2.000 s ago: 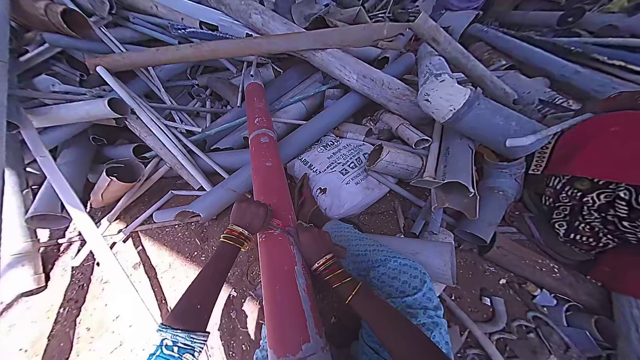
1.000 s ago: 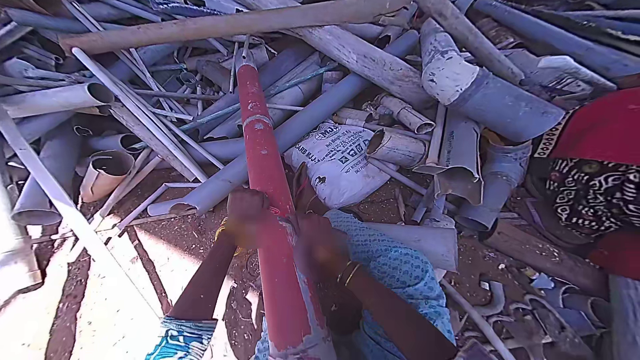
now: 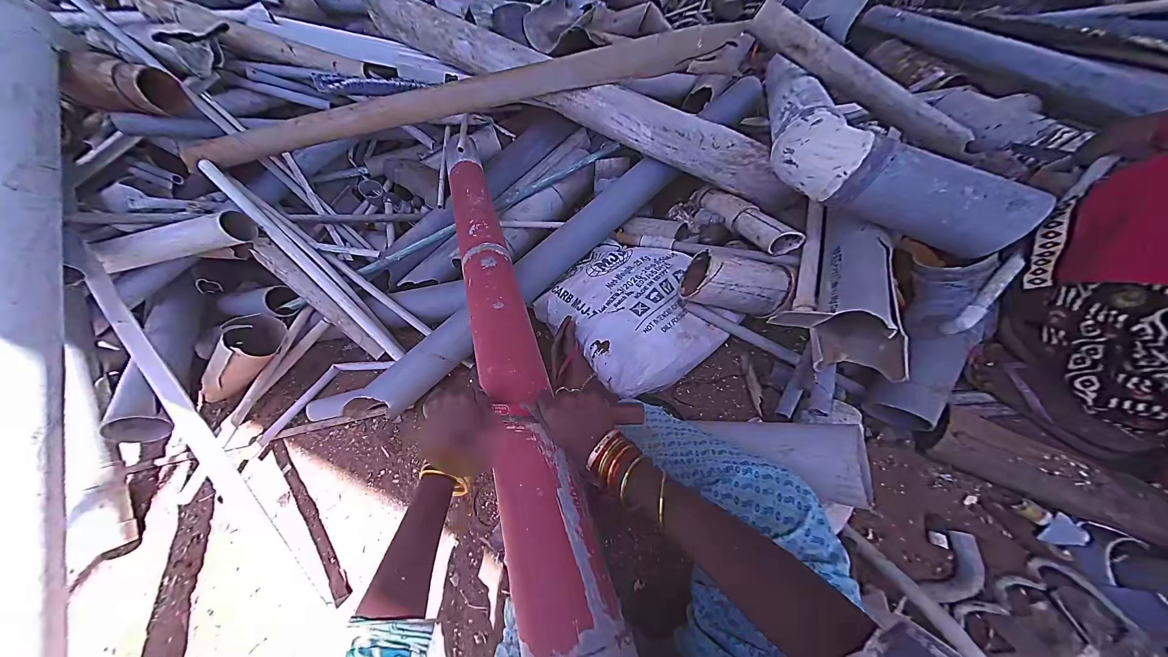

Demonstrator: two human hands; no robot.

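Observation:
A long red pipe (image 3: 506,347) slants away from me, with scuffed grey patches and a joint or cut line between my hands. My left hand (image 3: 456,424), blurred by motion, is at the pipe's left side; its finger positions are unclear. On the right side, my right hand (image 3: 577,415) is closed at the joint, with the end of a brown handle (image 3: 628,413) sticking out beside it. Whatever the handle belongs to is mostly hidden by the hand. Just beyond that hand lies a white printed sack (image 3: 639,319). Blue patterned cloth (image 3: 748,474) covers my lap.
Grey and brown scrap pipes (image 3: 584,246) are heaped ahead and to both sides. A long brown pipe (image 3: 456,100) crosses near the red pipe's far end. At right is a person in red and black patterned clothing (image 3: 1113,219). Curved pipe offcuts (image 3: 963,566) lie at lower right.
My left hand has shifted slightly relative to the red pipe and is still blurred. My right hand stays beside the joint. The red pipe keeps about the same position in the heap.

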